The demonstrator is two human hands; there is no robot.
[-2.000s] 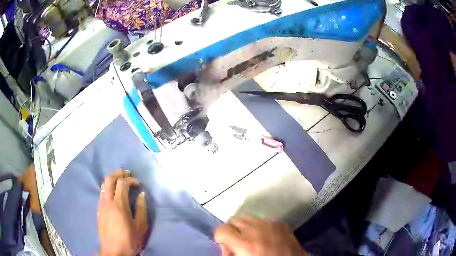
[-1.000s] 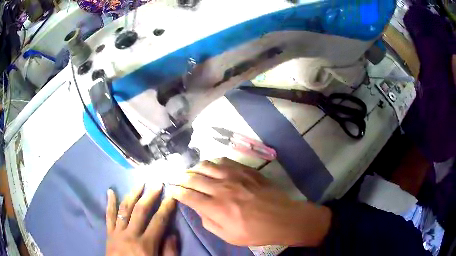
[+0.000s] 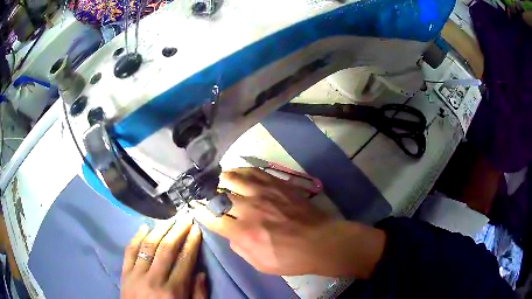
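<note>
The blue-grey cloth panel [image 3: 70, 233] lies on the machine bed, left of and below the needle area. My left hand [image 3: 163, 257], with a ring on one finger, rests flat on the panel, fingertips just below the presser foot and needle area [image 3: 189, 190]. My right hand [image 3: 274, 219] is against the right side of the needle area, over the panel's edge. Its fingertips are partly hidden by dark metal parts, and whether they pinch the cloth cannot be told. The sewing machine [image 3: 251, 76] is white with a blue stripe.
Thread snips with a pink handle [image 3: 286, 171] lie partly behind my right hand. A blue-grey cloth strip [image 3: 332, 166] lies beyond them, under black shears [image 3: 373, 117]. A control panel [image 3: 458, 99] is at the table's right end. Light cloth pieces [image 3: 501, 251] are at lower right.
Both hands have come from lower on the panel up to the needle area. My right hand now covers part of the snips. The machine appears larger and farther left in view.
</note>
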